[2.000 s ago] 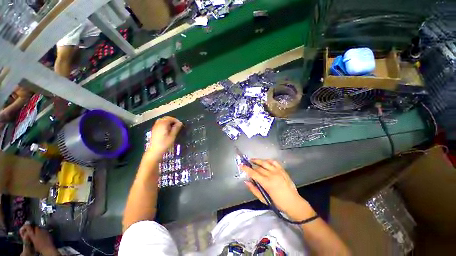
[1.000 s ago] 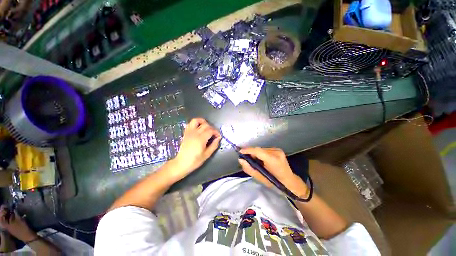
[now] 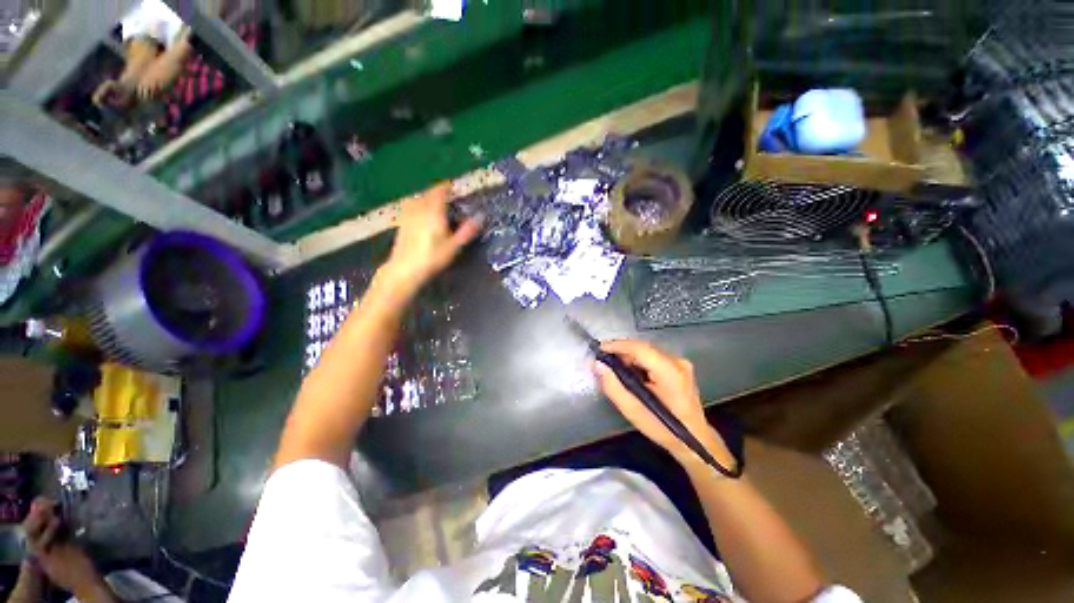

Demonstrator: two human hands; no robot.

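Observation:
My left hand (image 3: 422,236) is over the left edge of a heap of small flat dark and whitish parts (image 3: 559,242); its fingers are spread, and whether they touch a part is not clear. My right hand (image 3: 651,386) holds a black pen-like soldering iron (image 3: 642,389) with its thin tip pointing up and left over the bright spot on the bench. Its black cord curves along the wrist. A clear tray (image 3: 433,359) with rows of small white and reddish parts lies left of centre, partly hidden by my left forearm.
A brown tape roll (image 3: 650,209) and silver wire strands (image 3: 695,292) lie right of the heap. Behind are a small cardboard box (image 3: 836,172) and the green conveyor (image 3: 565,88). A purple-rimmed fan (image 3: 203,295) stands left. A large carton (image 3: 1001,436) is at right. Other people's hands show at left.
My left hand has moved from beside the iron's tip up to the heap. The right hand still holds the iron. The camera view has shifted.

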